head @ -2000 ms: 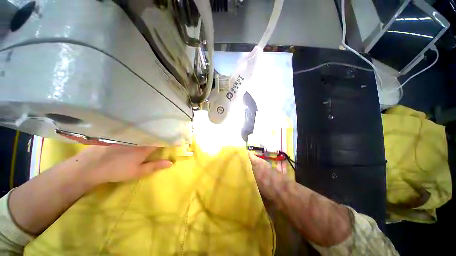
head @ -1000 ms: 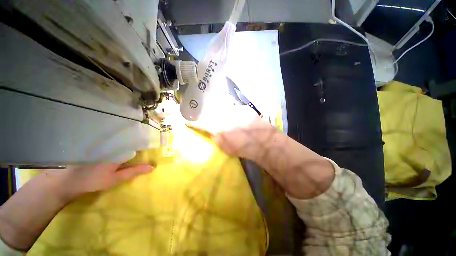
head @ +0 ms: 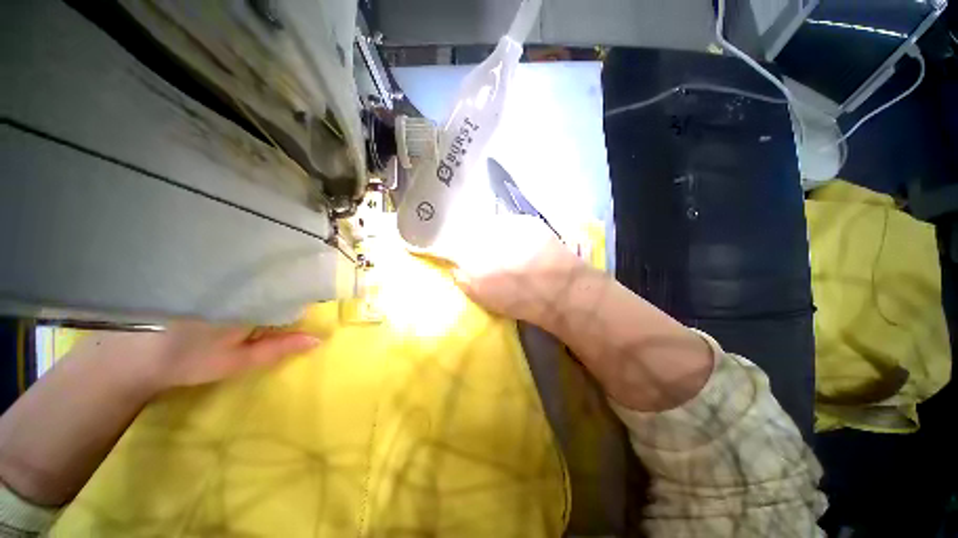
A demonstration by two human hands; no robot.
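Note:
A yellow tote bag body [head: 420,420] lies under the sewing machine head [head: 158,200], its upper part washed out by bright light at the needle. My left hand [head: 236,352] rests on the bag's left part beside the head, fingers partly under it. My right hand [head: 515,268] is at the bag's upper right edge by the needle area, its fingers lost in glare; a fold of yellow fabric shows at the fingertips. Thread snips [head: 515,200] lie just beyond my right hand, their handles hidden by it. A white lettered lamp [head: 441,179] hangs above the fabric.
The pale template plate [head: 573,116] lies behind my right hand. A black table surface [head: 704,242] is to the right. Folded yellow bags [head: 877,305] are at the far right. A framed control panel [head: 856,53] with a white cable stands at the upper right.
My right hand has moved up and inward from the bag's right edge to the needle area, now covering the snips' red handles. My left hand stays on the bag. The camera view has shifted.

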